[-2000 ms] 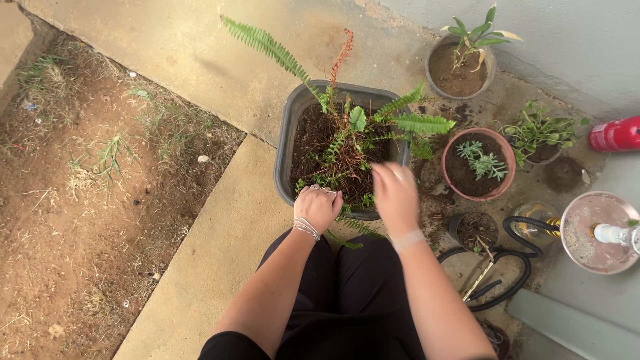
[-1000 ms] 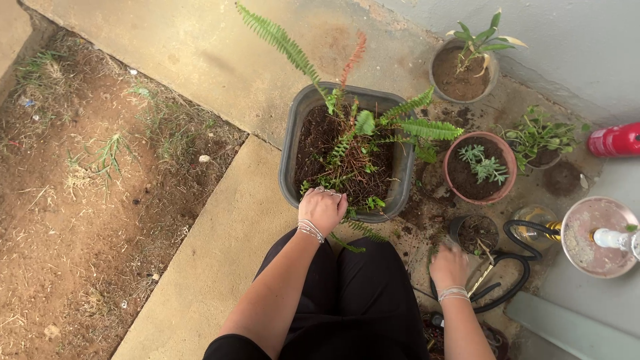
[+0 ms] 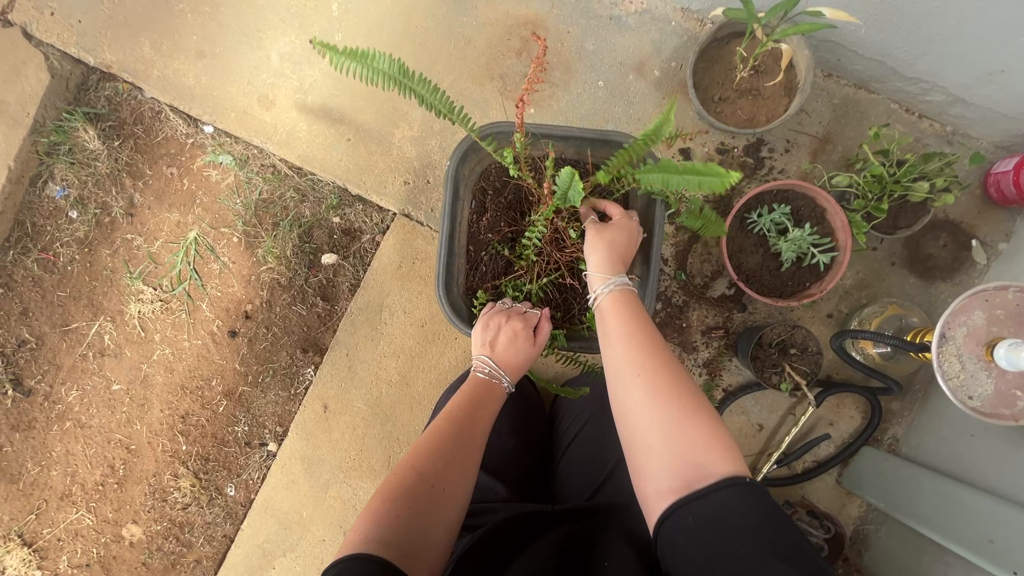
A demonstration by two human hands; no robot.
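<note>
A fern (image 3: 528, 232) with green fronds and one dried reddish frond grows in dark soil inside a dark rectangular plastic planter (image 3: 454, 240). My left hand (image 3: 510, 334) rests at the planter's near rim, its fingers curled down among low leaves, so what they hold is hidden. Over the right part of the same planter is my right hand (image 3: 613, 236), with thumb and index finger brought together at the fern's stems beside a rounded green leaflet. Whether a stem is pinched between them cannot be made out. Dry brown stems lie between the two hands.
Right of the planter stand a terracotta-coloured pot (image 3: 844, 256) with a small plant, a grey pot (image 3: 804, 88), a leafy potted plant (image 3: 904, 180) and a small dark pot (image 3: 746, 352). A black hose (image 3: 868, 436) curls near a hookah's tray (image 3: 956, 360). Bare soil (image 3: 160, 384) lies left.
My right hand has moved from beside the small dark pot back up to the fern's stems. My left hand stays at the planter's near edge.
</note>
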